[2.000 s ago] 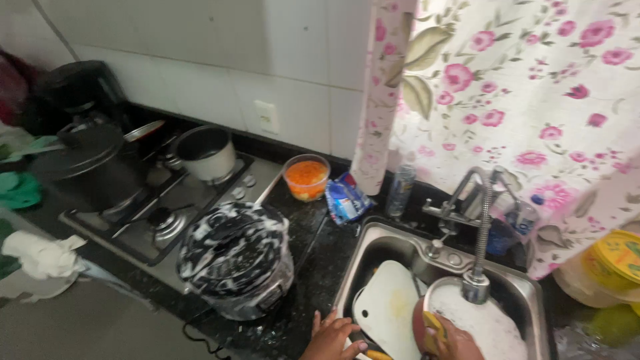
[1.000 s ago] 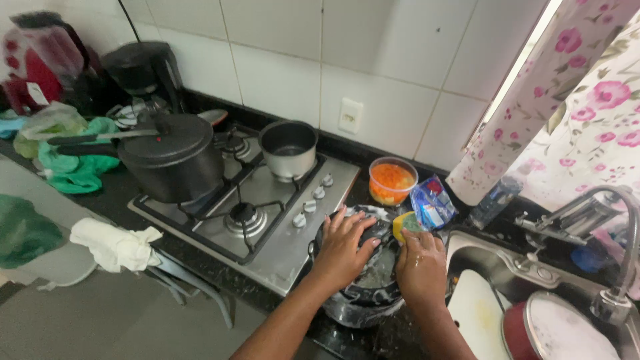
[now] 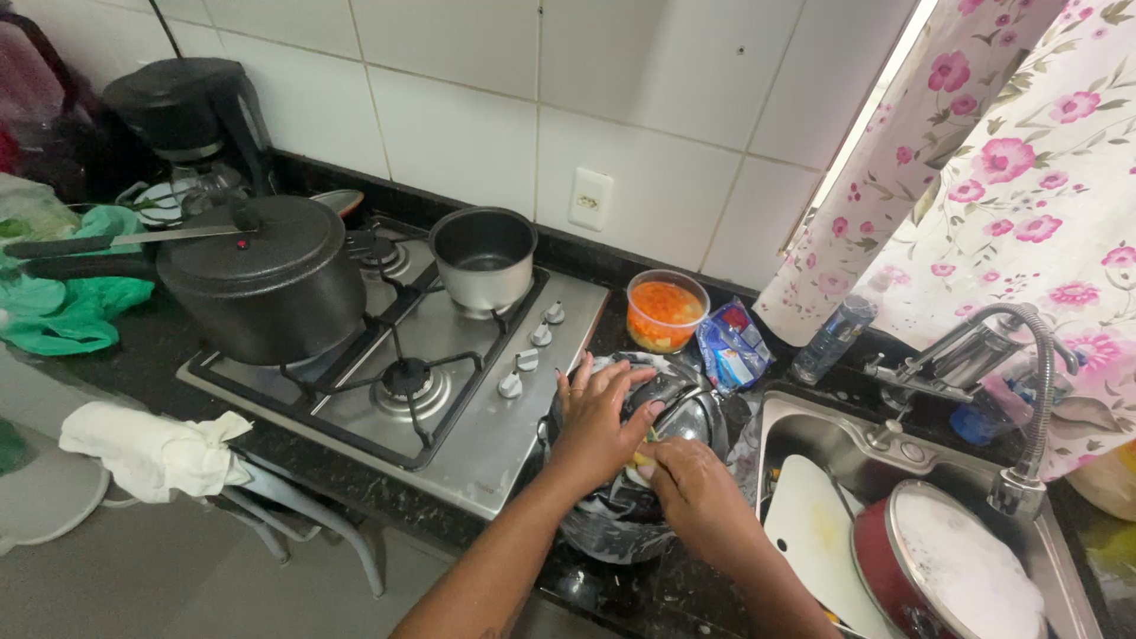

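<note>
A soapy black appliance (image 3: 621, 524), rounded and streaked with foam, stands on the dark counter between the stove and the sink. My left hand (image 3: 599, 417) lies on its top with the fingers spread. Just right of it, my right hand (image 3: 697, 488) grips a yellow sponge (image 3: 641, 457), mostly hidden by the fingers, against the appliance. Behind the appliance are a clear tub of orange and yellow food (image 3: 666, 311) and a blue plastic packet (image 3: 735, 348).
The steel sink (image 3: 799, 426) holds a white cutting board (image 3: 816, 541) and a foam-filled red pot (image 3: 874, 550) under the faucet (image 3: 1021, 488). A pressure cooker (image 3: 266, 284) with a knife on its lid and a saucepan (image 3: 484, 266) stand on the stove (image 3: 461, 444). A white cloth (image 3: 151, 448) hangs at left.
Both hands have moved left from the sink to the appliance. Since a second ago, the right hand has shifted nearer the appliance's front. The view has swung left.
</note>
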